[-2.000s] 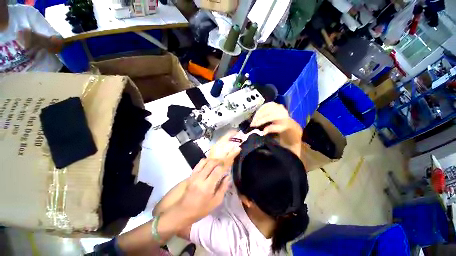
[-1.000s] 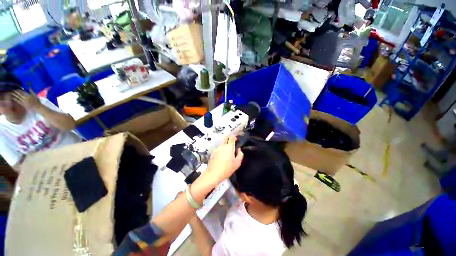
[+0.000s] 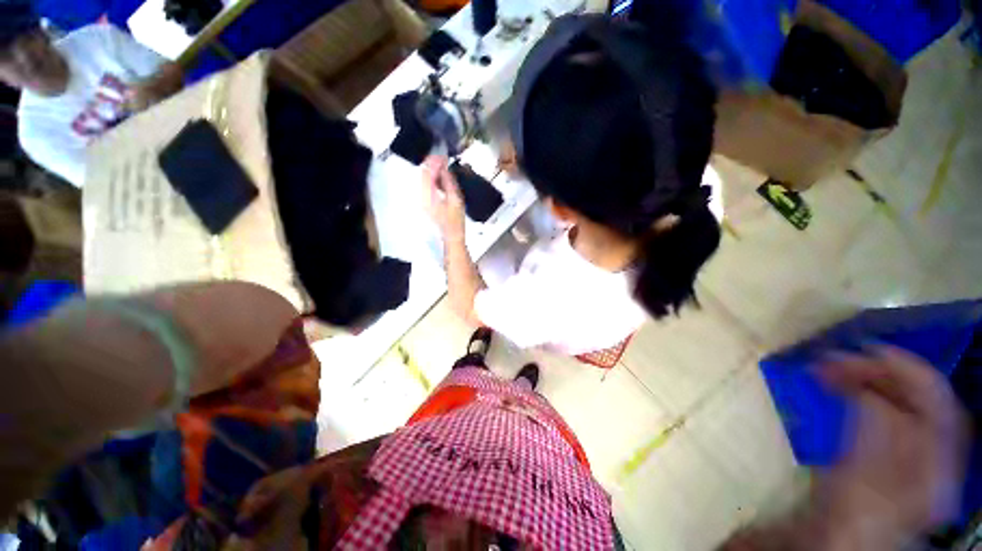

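Observation:
Both hands are away from the items. My left forearm with a pale green bangle crosses the left side, very close; the hand is cut off by the left edge. My right hand [image 3: 899,441] is a blur at the lower right, its fingers partly bent; I cannot tell whether it holds anything. In front stands a brown carton [image 3: 129,242] with black fabric pieces [image 3: 318,205] filling its open side. A flat black piece [image 3: 208,175] lies on its outer face. A seated person with black hair [image 3: 614,118] and a black head strap sits at the white sewing table [image 3: 398,312].
The seated person's hand [image 3: 442,188] is by small black pieces [image 3: 474,194]. Another person in a white shirt [image 3: 81,97] is at the upper left. A carton with black pieces [image 3: 797,135] and blue bins [image 3: 797,404] are at the right. My red-white gingham apron [image 3: 485,463] hangs below.
The view has tilted down, showing my apron. My left hand has moved from the seated person's head to beyond the left edge. My right hand shows at the lower right.

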